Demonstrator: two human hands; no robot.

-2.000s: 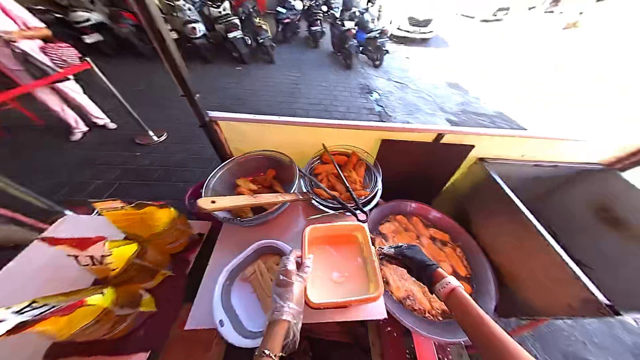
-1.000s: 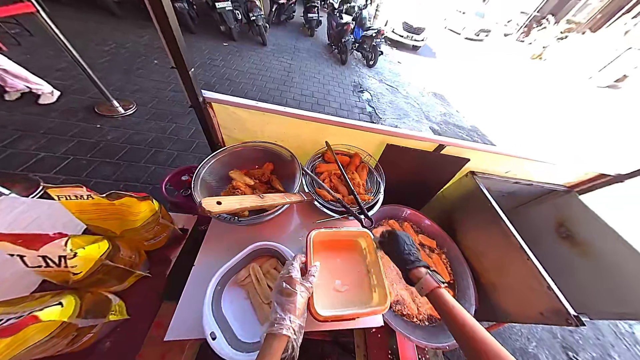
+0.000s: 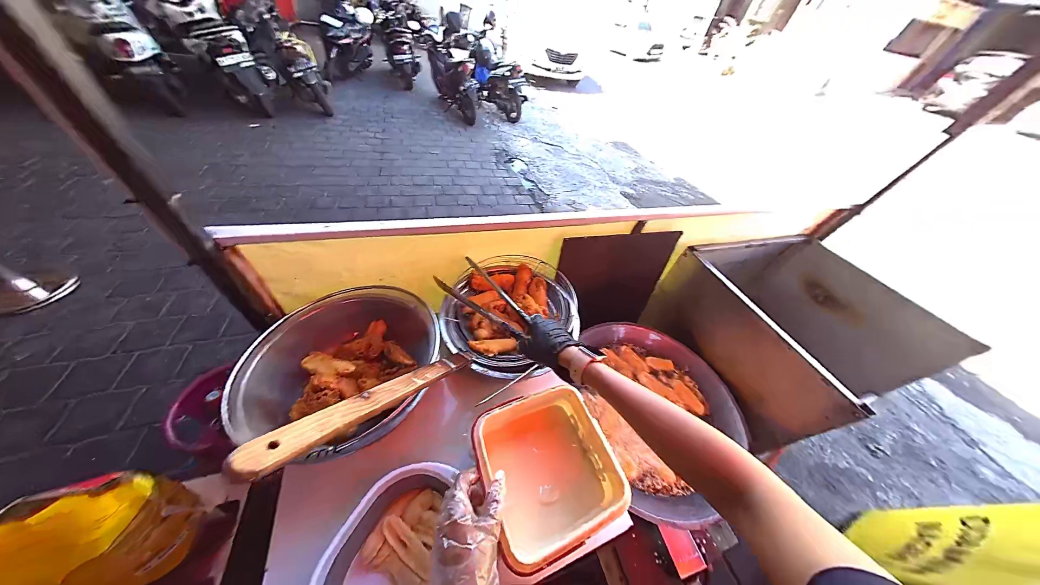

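Observation:
My right hand point(image 3: 548, 338), in a black glove, is closed on the handle end of metal tongs point(image 3: 494, 302). The tongs' arms lie spread over fried pieces in a wire basket point(image 3: 574, 302). My left hand point(image 3: 469, 532), in a clear plastic glove, is at the left rim of an orange square tub point(image 3: 621, 496) of pale liquid; whether it grips the rim is unclear. Beside it, pale strips point(image 3: 406, 536) lie in a grey-white basin point(image 3: 345, 528). Right of the tub, a wide pan point(image 3: 731, 406) holds orange pieces frying in foaming oil, partly behind my right forearm.
A metal bowl point(image 3: 244, 382) of fried pieces stands at left, a wooden-handled tool point(image 3: 325, 426) across its rim. Yellow oil packs point(image 3: 97, 528) lie at lower left. A metal box point(image 3: 756, 349) stands right, behind the pan. A low yellow wall point(image 3: 366, 264) bounds the stall; motorcycles are parked beyond.
My right hand has moved from over the frying pan to the tongs beside the wire basket and taken hold of them. My left hand stays by the tub's left rim.

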